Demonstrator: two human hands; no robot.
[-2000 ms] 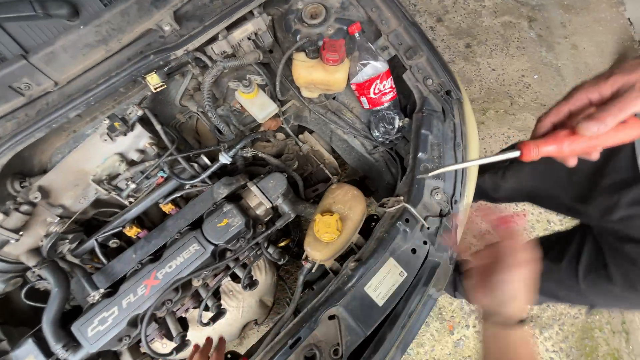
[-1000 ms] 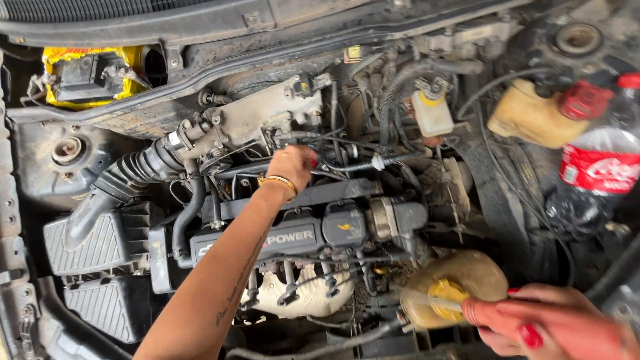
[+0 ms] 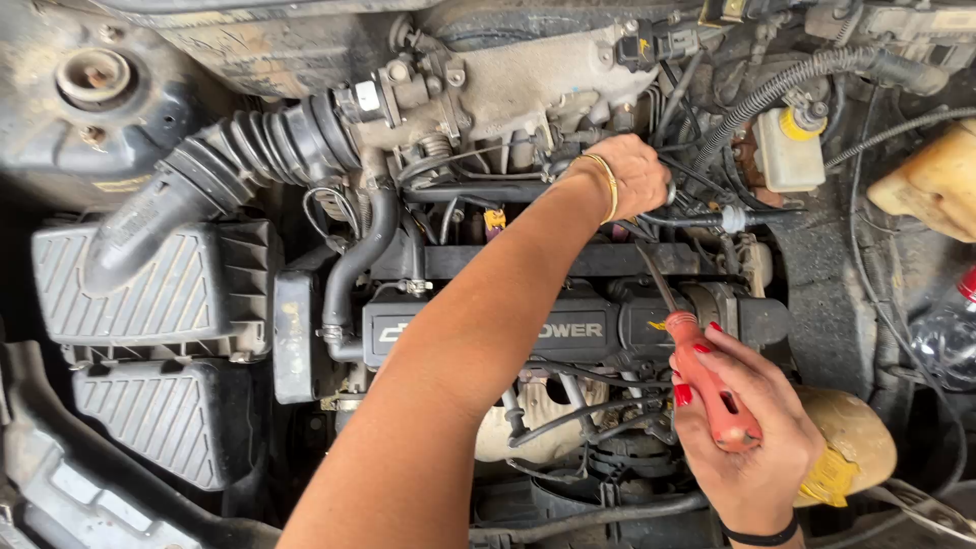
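Note:
My left hand (image 3: 629,177), with a gold bracelet at its wrist, reaches among the hoses and wiring below the cast intake manifold (image 3: 534,72); its fingertips are hidden, so its grasp cannot be told. A screwdriver with a worn red handle (image 3: 705,381) is in my right hand (image 3: 751,435). Its metal shaft points up and left, the tip over the black rail behind the engine cover (image 3: 496,332). An injector with a yellow clip (image 3: 494,221) shows left of my left forearm.
At left are the ribbed air intake hose (image 3: 267,149) and the air filter box (image 3: 133,282). A white reservoir with a yellow cap (image 3: 791,149) stands at upper right. The coolant tank (image 3: 854,435) is beside my right wrist, and a cola bottle (image 3: 949,335) lies at the right edge.
The screwdriver in my right hand has moved from over the coolant tank to the engine's top. My left hand remains by the intake manifold. The view has shifted closer over the engine.

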